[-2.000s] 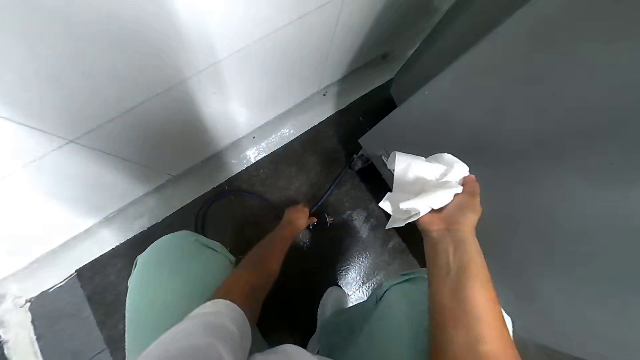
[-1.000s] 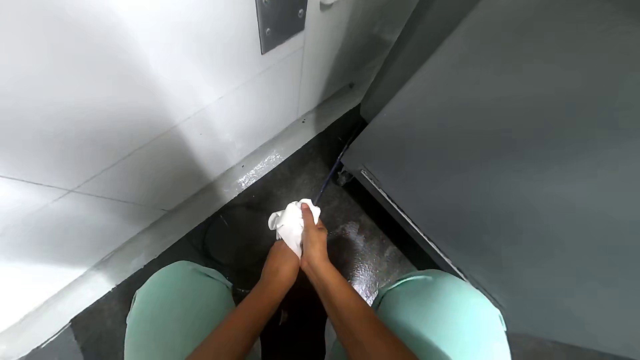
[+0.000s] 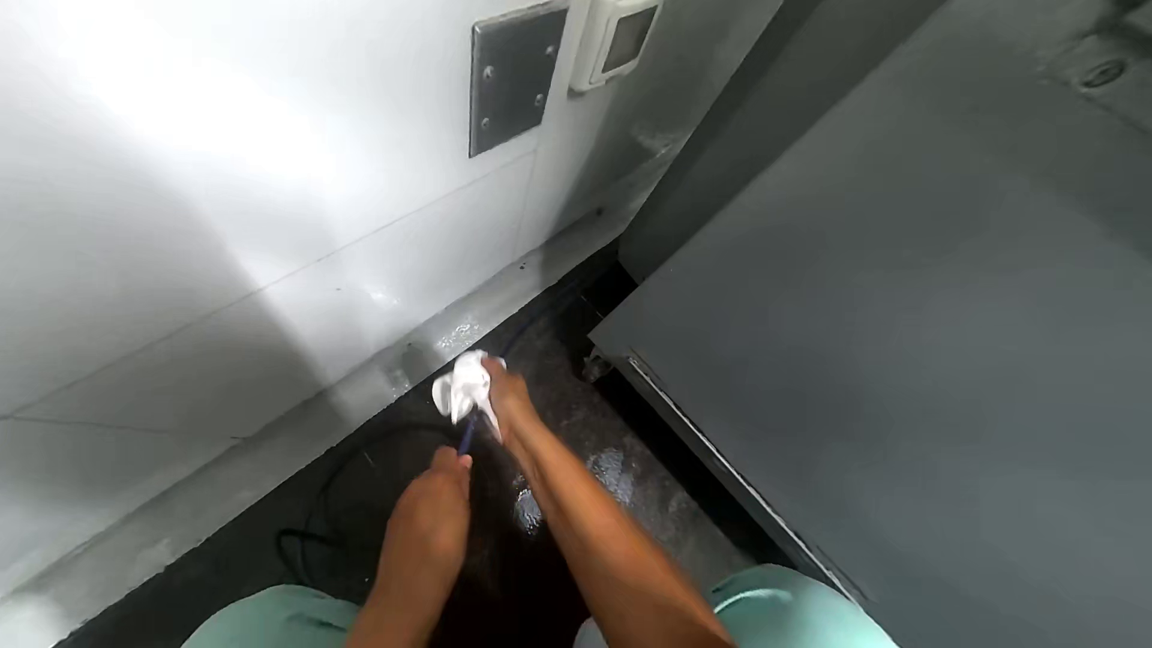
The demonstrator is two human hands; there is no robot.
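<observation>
Low over the dark wet floor, my left hand [image 3: 444, 477] is closed around a thin blue hose or cable [image 3: 468, 434]. Just beyond it, my right hand [image 3: 508, 391] grips a crumpled white cloth [image 3: 468, 387] wrapped about the same line. Past the cloth the line runs on toward the corner between wall and cabinet. A dark loop of it [image 3: 301, 540] lies on the floor to the left of my left hand.
A white tiled wall [image 3: 180, 342] with a pale ledge at its base rises on the left, bearing a screwed metal plate [image 3: 517, 76] and a white switch or socket box [image 3: 619, 40]. A large grey metal cabinet or panel [image 3: 855, 342] stands at the right. The floor [image 3: 630, 477] has wet patches.
My right hand first held the cloth up by the grey panel, then brought it down to my left hand. Now the hands are slightly apart, with the cloth farther along the line.
</observation>
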